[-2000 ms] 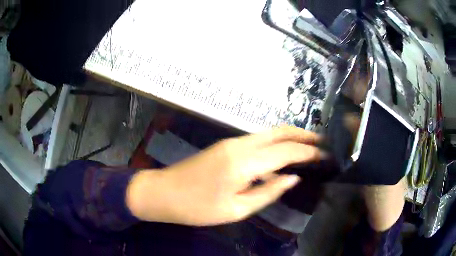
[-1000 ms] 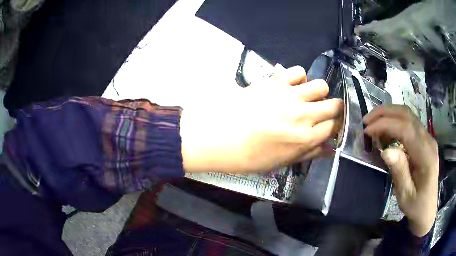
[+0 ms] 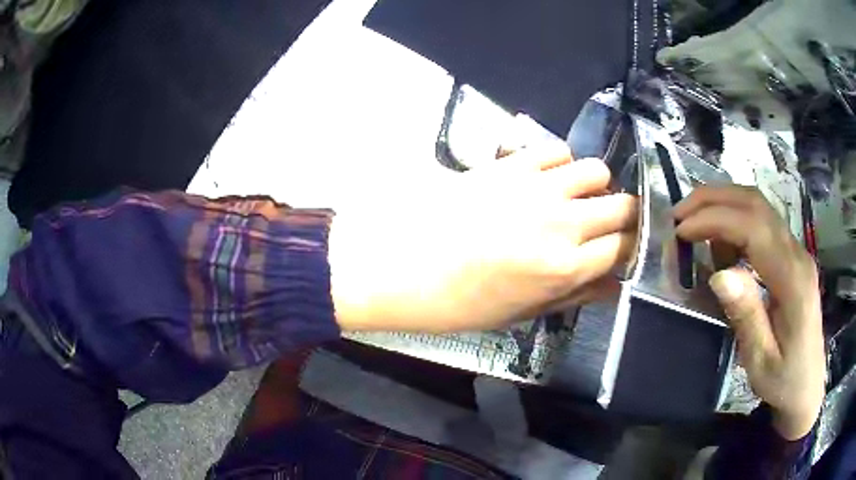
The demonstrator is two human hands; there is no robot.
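The shiny metal band folder (image 3: 657,253) with a long dark slot lies right of centre. The dark waistband strip (image 3: 671,356) shows at its front end and hangs over the table edge. A black garment panel (image 3: 526,47) lies behind, reaching the presser foot area (image 3: 662,108). My left hand (image 3: 488,239) lies at the folder's left side, fingers bent; its fingertips and anything under them are hidden. My right hand (image 3: 756,272) is over the folder's right side, thumb and fingers apart, with fingertips by the slot.
A large dark cloth (image 3: 141,94) covers the upper left. A bent wire guide (image 3: 450,136) lies left of the folder. The pale machine head (image 3: 770,56) stands upper right. Grey strips (image 3: 375,398) lie across the lap. The white table (image 3: 310,122) has ruler marks at its front edge.
Since two seconds ago, my left hand has moved up from the table's front edge to the folder, my right hand has come over the folder, and a black panel shows behind.
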